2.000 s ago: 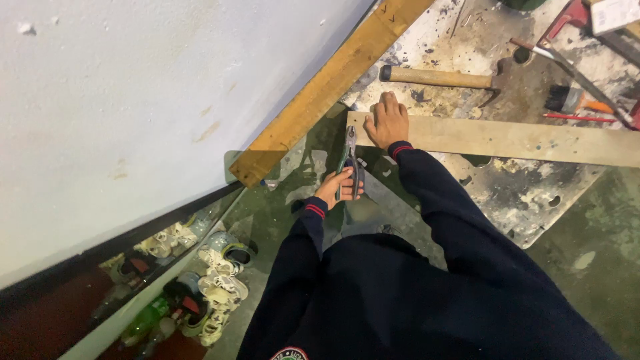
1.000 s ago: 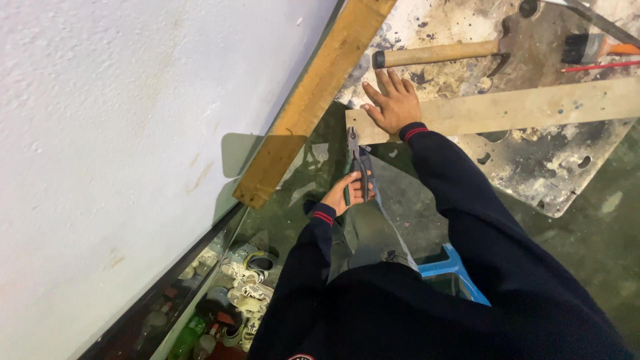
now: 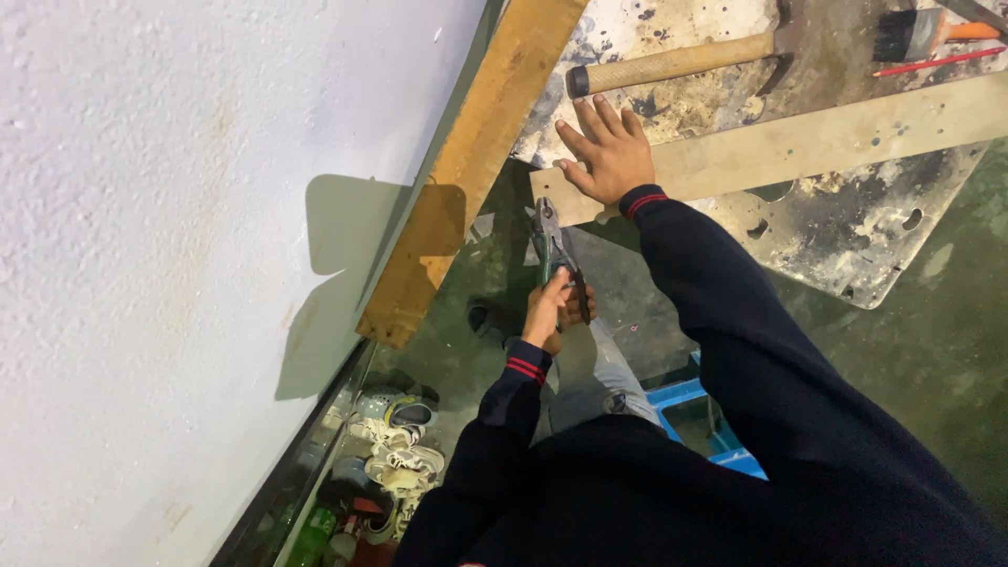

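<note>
My left hand (image 3: 557, 311) is closed around the handles of a pair of pliers (image 3: 554, 236), below the near end of a pale wooden board (image 3: 772, 150). The jaws of the pliers lie over the edge of the board's left end, near a small dark hole. My right hand (image 3: 610, 161) rests on top of the board with its fingers spread. Its fingertips come close to the dark butt of a wooden-handled claw hammer (image 3: 677, 63). Whether the jaws grip anything is too small to tell.
The board lies across a paint-stained work surface (image 3: 850, 228) with a paintbrush (image 3: 913, 35) and a red pencil (image 3: 937, 61). A thick wooden beam (image 3: 472, 165) slants along the white wall (image 3: 173, 197). Below are shoes (image 3: 402, 457), a green bottle (image 3: 315, 535) and a blue stool (image 3: 685, 394).
The view has come nearer to the board. My right hand's fingers have spread wider. My left hand still holds the pliers at the board's end.
</note>
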